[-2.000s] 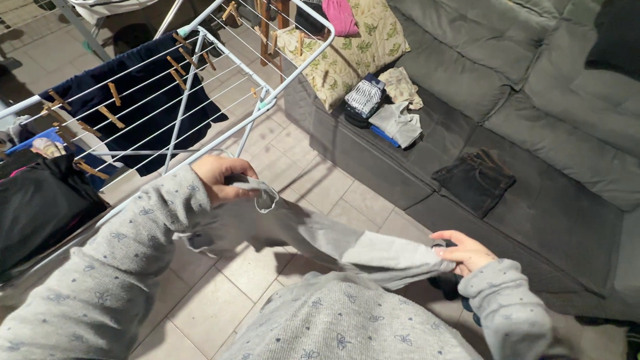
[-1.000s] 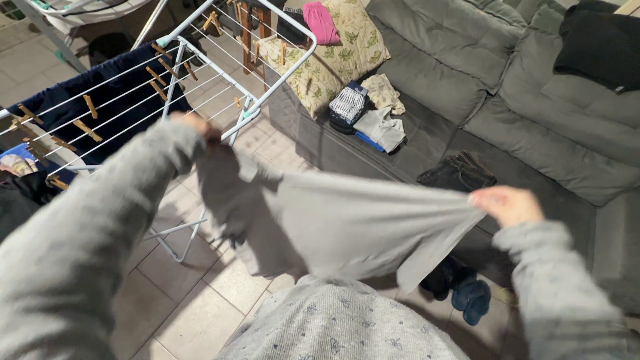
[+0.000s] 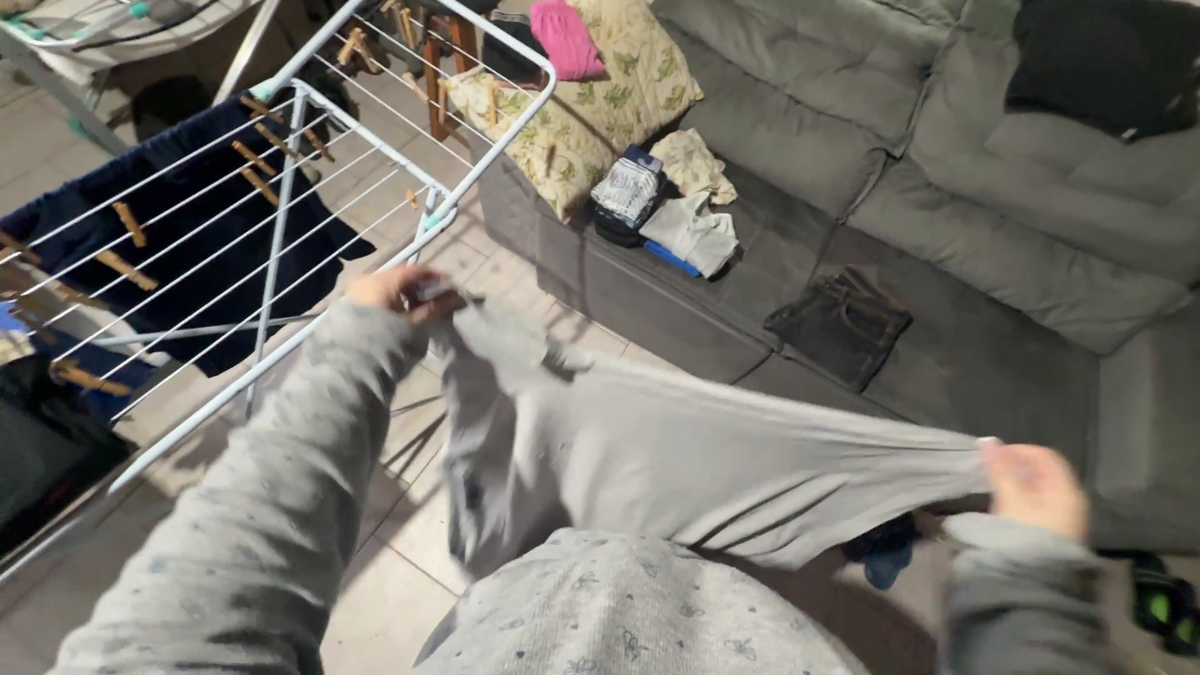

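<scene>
A light grey cloth garment (image 3: 675, 431) is stretched between my two hands, in front of my body and above the tiled floor. My left hand (image 3: 408, 289) grips its upper left end close to the drying rack's near rail. At the opposite end, my right hand (image 3: 1036, 483) pinches a gathered edge of the fabric and pulls it taut. Part of the garment hangs down below my left hand. The garment's exact kind cannot be told.
A white drying rack (image 3: 352, 141) with wooden clothespins carries a dark blue garment (image 3: 206, 225). Folded clothes (image 3: 689, 230) and folded dark jeans (image 3: 844, 323) lie on the grey sofa (image 3: 984, 375), beside a patterned cushion (image 3: 647, 70). Blue footwear (image 3: 886, 553) is on the floor.
Two seconds ago the garment was bunched and narrow; it is now spread wider. Since one second ago, its left part has dropped into a hanging fold below my left hand.
</scene>
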